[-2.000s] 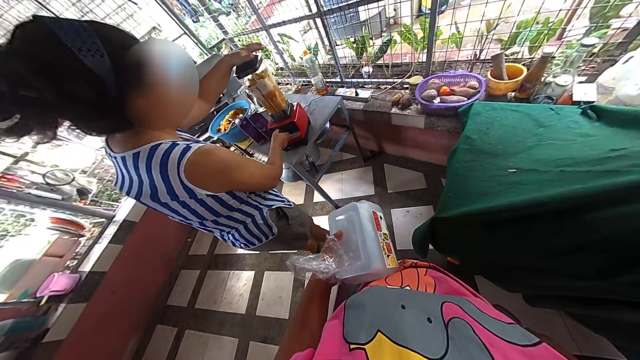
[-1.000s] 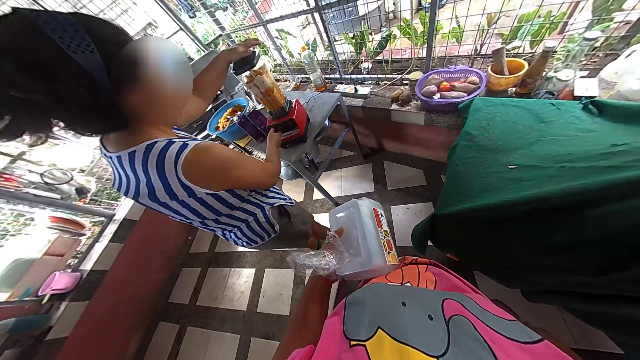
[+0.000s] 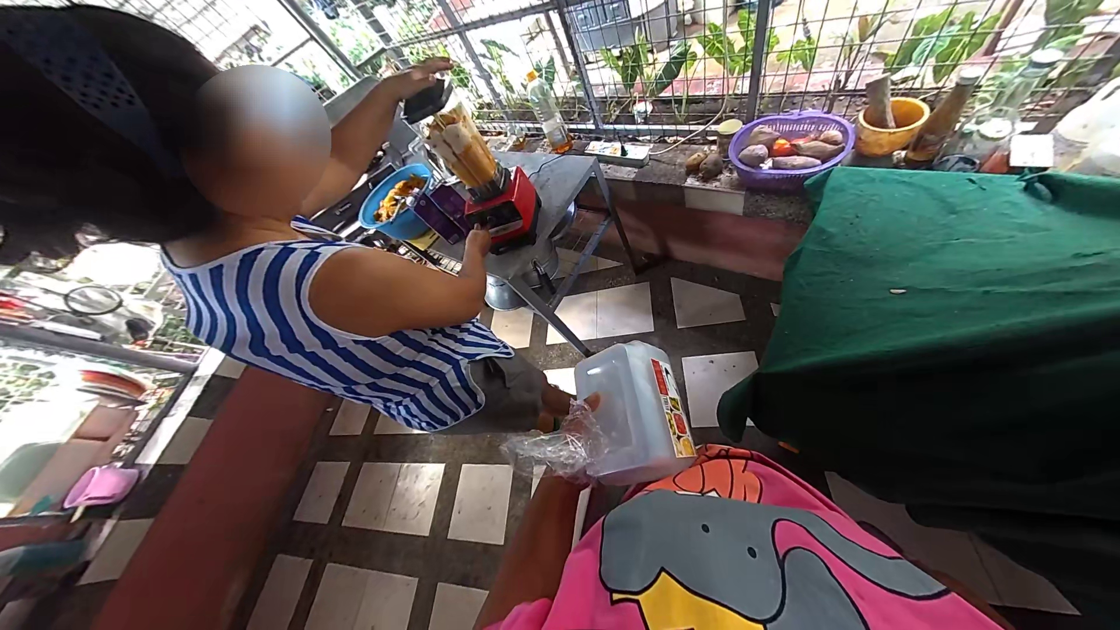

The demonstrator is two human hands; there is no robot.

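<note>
My left hand (image 3: 584, 422) holds a translucent plastic container (image 3: 619, 411) with a printed label, low in front of my pink shirt. Crumpled clear plastic wrap (image 3: 553, 448) hangs at the same hand and covers part of it. My right hand does not show. Ahead on the left, a person in a striped top (image 3: 350, 324) has one hand on the black lid (image 3: 427, 98) of a blender and the other at its red base (image 3: 506, 213). Orange-brown pieces and pale matter are in the blender jar (image 3: 464, 147). Beside it is a blue basin (image 3: 398, 203) with orange-yellow pieces.
A metal table (image 3: 569, 179) carries the blender. A green cloth (image 3: 954, 262) drapes a surface on my right. On the ledge along the wire mesh are a purple basket (image 3: 779, 175) of root crops, a yellow mortar (image 3: 910, 118) with a pestle, bottles and a power strip (image 3: 618, 153).
</note>
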